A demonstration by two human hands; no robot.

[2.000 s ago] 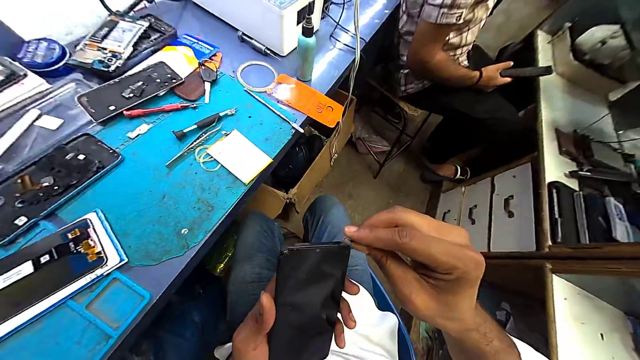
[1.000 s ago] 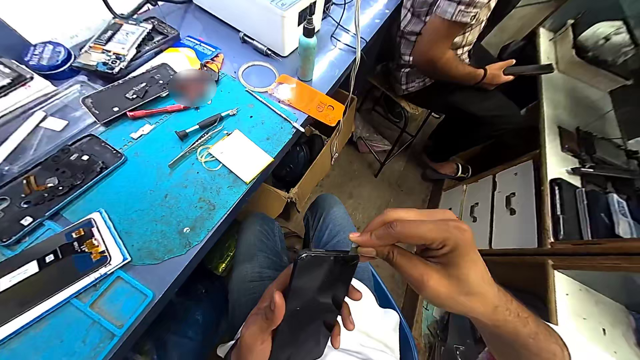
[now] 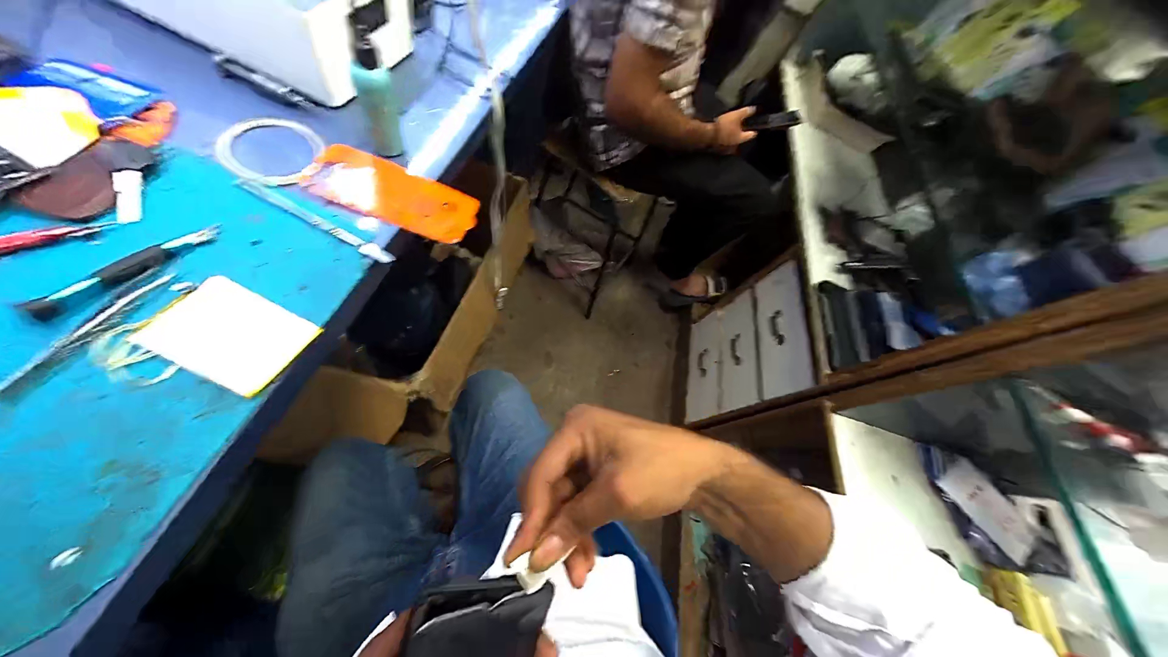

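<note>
At the bottom of the head view, my left hand (image 3: pixel 388 636) holds a black smartphone (image 3: pixel 479 625), partly cut off by the frame's lower edge. My right hand (image 3: pixel 584 493) is at the phone's top end, its thumb and fingers pinching a small pale piece (image 3: pixel 534 575) that I cannot identify. A dark, sheet-like layer shows over the phone below the pinch. Part of my left hand is hidden behind the phone.
On the blue work mat (image 3: pixel 164 474) lie a white pad (image 3: pixel 226 335), a screwdriver (image 3: pixel 119 274) and tweezers (image 3: pixel 82 333). Beyond are an orange phone-shaped piece (image 3: pixel 392 192) and a green bottle (image 3: pixel 377 105). A seated person (image 3: pixel 648 100) holds a dark object; a cabinet (image 3: pixel 753 342) stands right.
The view has shifted, with the bench's near left part out of frame. A pale piece now shows clearly in my right fingers at the phone's top end.
</note>
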